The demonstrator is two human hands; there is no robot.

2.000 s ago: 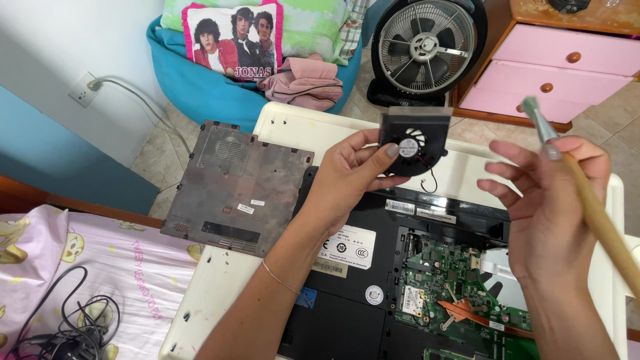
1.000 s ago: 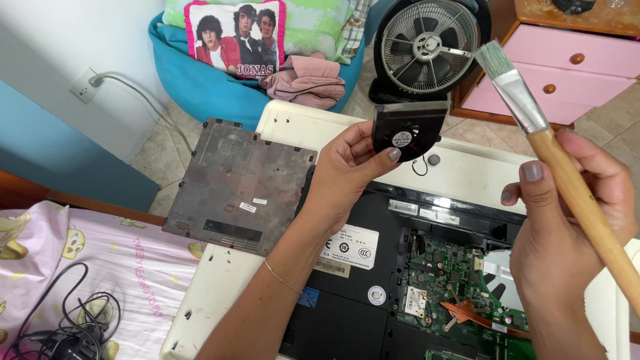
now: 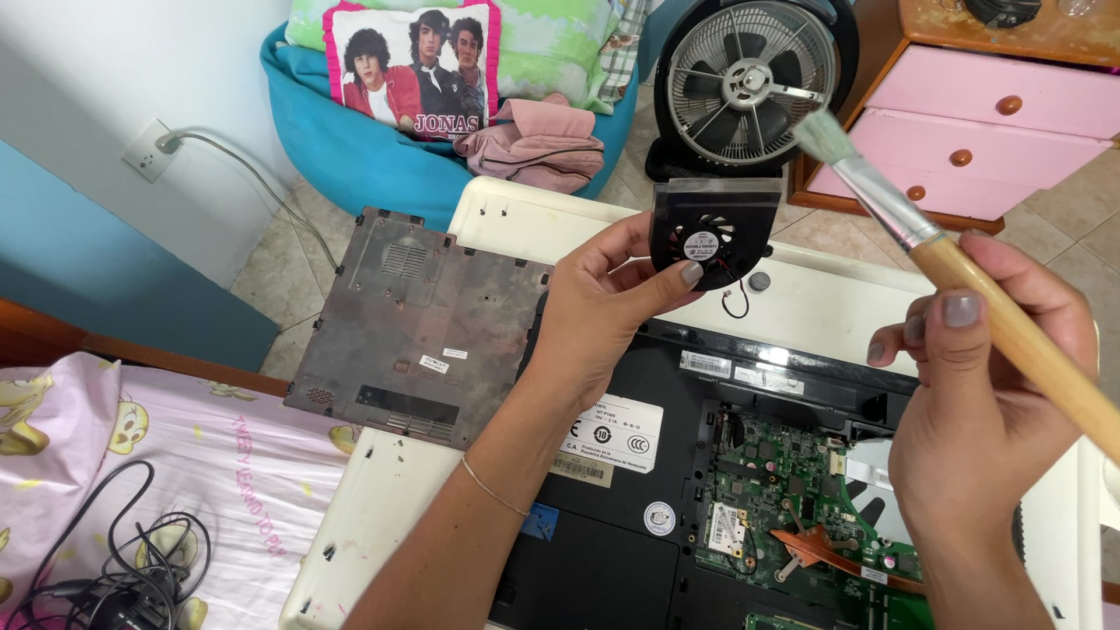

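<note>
My left hand (image 3: 604,297) grips a small black laptop cooling fan (image 3: 744,227) by its lower left side, thumb on its face; a thin wire hangs from it. My right hand (image 3: 980,385) holds a flat paintbrush (image 3: 989,289) by its wooden handle, bristles up and to the left, apart from the fan. Beneath both hands lies an upturned laptop (image 3: 604,551) with its circuit board (image 3: 770,490) and copper heat pipe (image 3: 814,549) exposed. The laptop's bottom cover (image 3: 420,324) rests to the left, partly behind my left forearm.
The laptop sits on a cream plastic table (image 3: 376,507). A small grey round piece (image 3: 759,282) lies near its far edge. Beyond stand a floor fan (image 3: 751,83), a blue beanbag (image 3: 324,149) and a pink drawer unit (image 3: 945,157). Black cables (image 3: 131,569) lie on bedding at left.
The paintbrush has come up and now points up-left, its bristles farther left than two seconds ago. My left hand still holds the small fan, which has been turned slightly.
</note>
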